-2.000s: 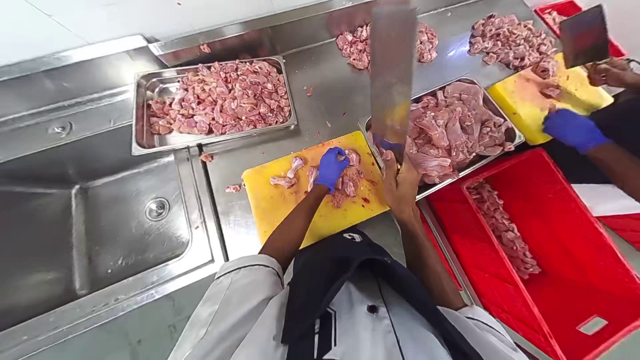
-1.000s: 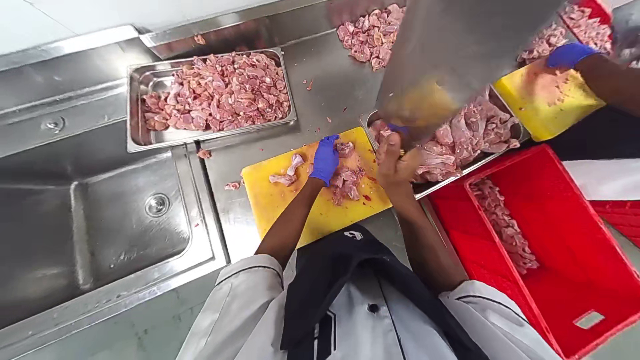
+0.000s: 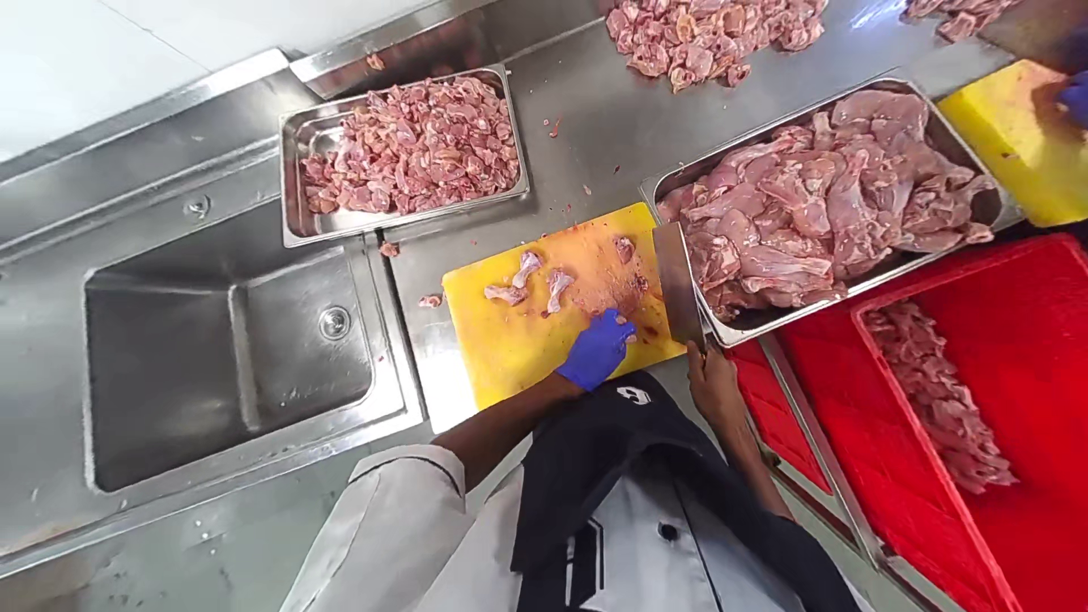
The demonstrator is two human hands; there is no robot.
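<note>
My left hand [image 3: 597, 347], in a blue glove, rests on the near part of a yellow cutting board [image 3: 493, 357], its fingers closed around a small piece of meat that shows at the fingertips. My bare right hand [image 3: 714, 382] grips the handle of a cleaver [image 3: 677, 285], whose broad blade lies along the board's right edge. Several small bony meat pieces [image 3: 558, 289] are on the board's left half, and a scrap [image 3: 625, 248] lies near its far right. Right of the board, a steel tray [image 3: 914, 85] holds large raw poultry pieces [image 3: 795, 204].
A second steel tray [image 3: 293, 200] of cut meat stands behind left, beside a sink [image 3: 170, 374]. Cut meat [image 3: 714, 34] is heaped at the back. Red crates [image 3: 1028, 340] stand at lower right. A co-worker's gloved hand [image 3: 1078, 98] is by another yellow board [image 3: 1003, 136].
The cleaver has come down from its raised position to the board's right edge. My left hand has moved nearer to my body. The larger meat portions are gone from the board's middle.
</note>
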